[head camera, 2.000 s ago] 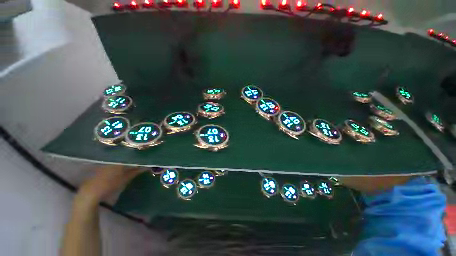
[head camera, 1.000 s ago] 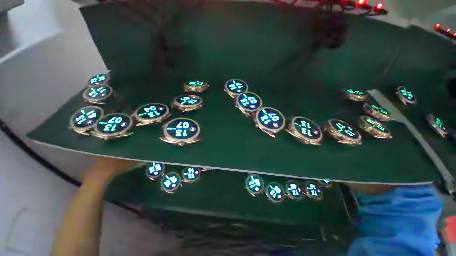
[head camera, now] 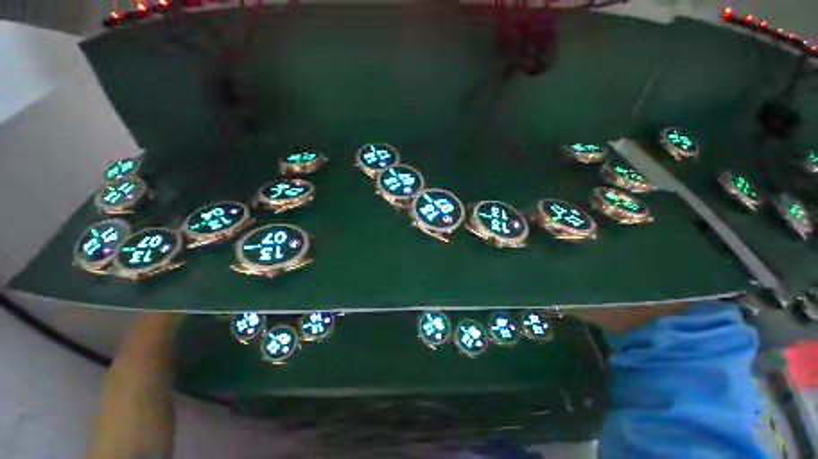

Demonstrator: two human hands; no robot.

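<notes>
Several lit smartwatch heads (head camera: 273,249) with gold rims lie in two curved groups on the green-matted upper shelf (head camera: 377,282). More lit watch heads (head camera: 470,338) lie on the lower tier (head camera: 377,369). At the lower left my left forearm (head camera: 139,390) reaches up to the shelf's front edge; the hand itself is hidden under or behind the shelf. At the lower right my right arm in a blue sleeve (head camera: 677,385) reaches under the shelf; a strip of bare wrist shows, and the hand is hidden.
Pale divider strip (head camera: 700,215) at the right, with more lit watches (head camera: 743,190) beyond it. Red indicator lights (head camera: 771,31) along the top. Dark cable bundle (head camera: 529,40) at the back panel. White wall at the left, red object (head camera: 803,363) at the right edge.
The view has shifted, so the upper-shelf watches sit further left and more watches show at the right. Both arms remain at the shelf's underside, with the hands still hidden.
</notes>
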